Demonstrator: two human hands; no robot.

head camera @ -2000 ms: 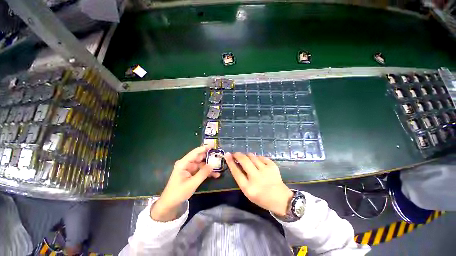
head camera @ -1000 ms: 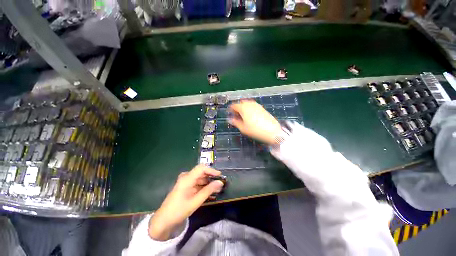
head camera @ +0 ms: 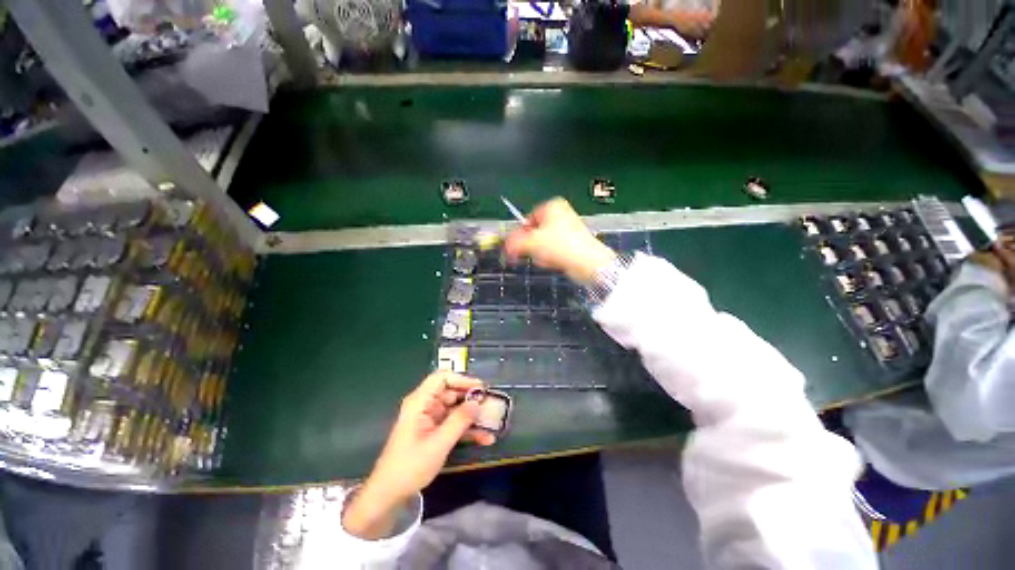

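My left hand (head camera: pixel 421 445) holds a watch housing (head camera: pixel 491 411), dark-framed and pale inside, between thumb and fingers near the bench's front edge. My right hand (head camera: pixel 557 243) is over the upper part of the clear component tray (head camera: pixel 534 386), with a thin pale stick (head camera: pixel 512 209) rising from its fingers. A small yellow-edged piece (head camera: pixel 488 239) is beside its fingertips; blur hides whether it is gripped. Grey batteries (head camera: pixel 459 293) with yellow edges sit in the tray's left column. My right hand and sleeve cover part of the tray.
Stacked filled trays (head camera: pixel 100 334) stand at left. Beyond the metal rail (head camera: pixel 367 237), the green belt (head camera: pixel 668 134) carries spaced dark units (head camera: pixel 602 190). A white-faced piece (head camera: pixel 264 214) is by the rail. A neighbour's tray (head camera: pixel 874 267) with dark units and a person's sleeve (head camera: pixel 979 334) are at right.
My right hand has left the housing and moved up over the tray. My left hand has tilted the housing so its pale inside shows again. Belt units have shifted left in view.
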